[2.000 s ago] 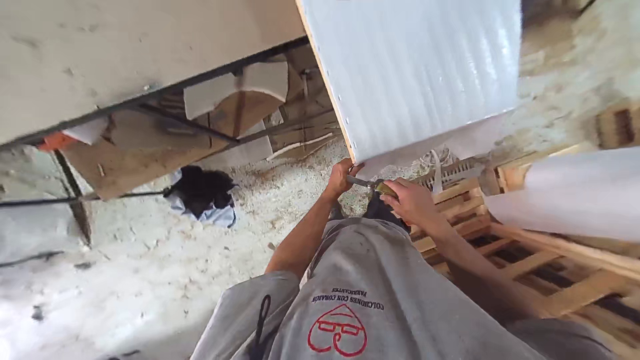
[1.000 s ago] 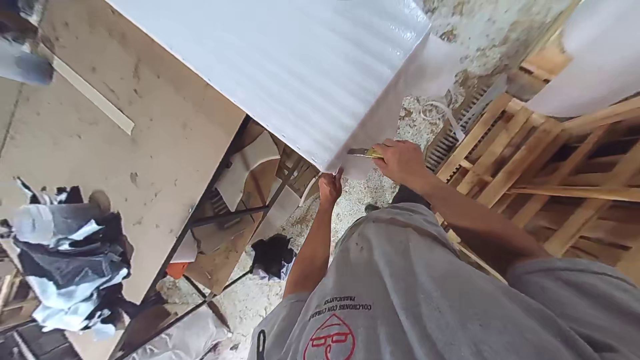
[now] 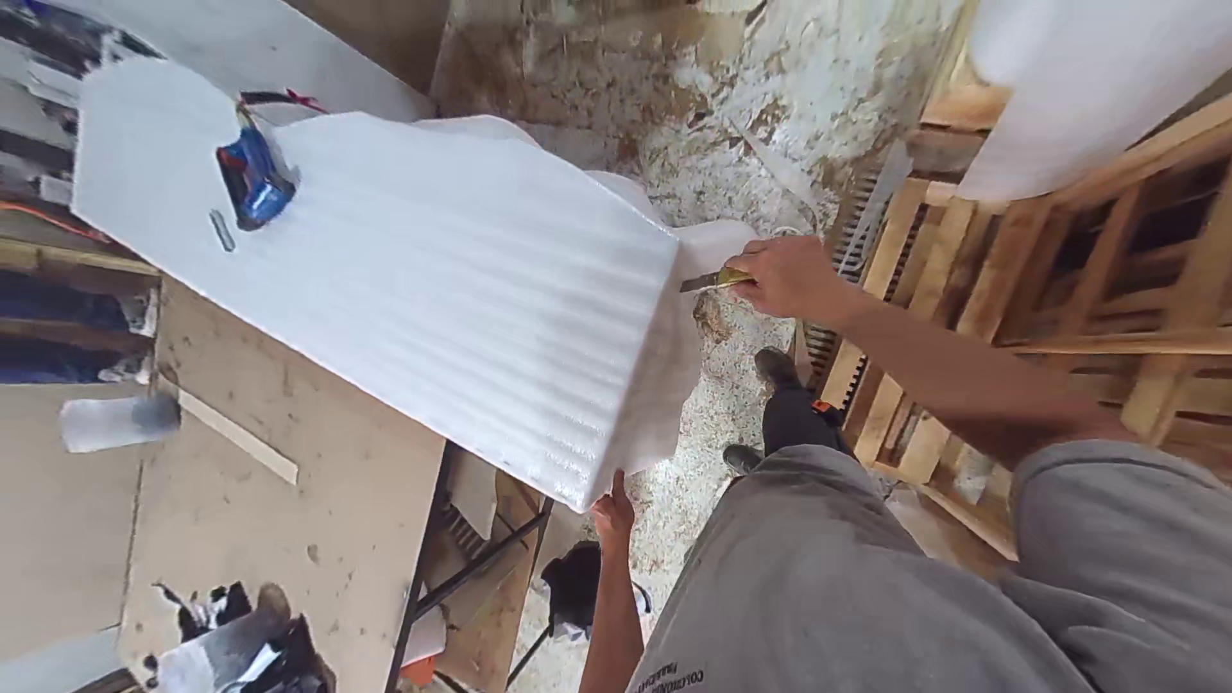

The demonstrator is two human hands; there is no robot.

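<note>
A long panel covered in white foam sheet (image 3: pixel 452 289) lies across the table, its near end jutting past the edge with loose foam hanging down. My right hand (image 3: pixel 784 274) grips a utility knife (image 3: pixel 717 279) with a yellow handle, its blade close to the panel's right corner. At the near lower corner, my left hand (image 3: pixel 614 515) has its fingers at the hanging foam; whether it pinches the foam is hard to see. On the foam rest a blue staple gun (image 3: pixel 255 178) and a small grey strip, perhaps staples (image 3: pixel 222 231).
The brown tabletop (image 3: pixel 327 404) carries a flat strip (image 3: pixel 236 433), a roll (image 3: pixel 120 422) and dark scraps (image 3: pixel 245 645). Wooden slatted frames (image 3: pixel 962 289) stand at right beside a white foam roll (image 3: pixel 1068 87). A black bundle (image 3: pixel 577 582) lies on the littered floor.
The view has swung far, now showing much more of the panel. My right hand with the knife has moved away from my left hand, to the panel's other end corner.
</note>
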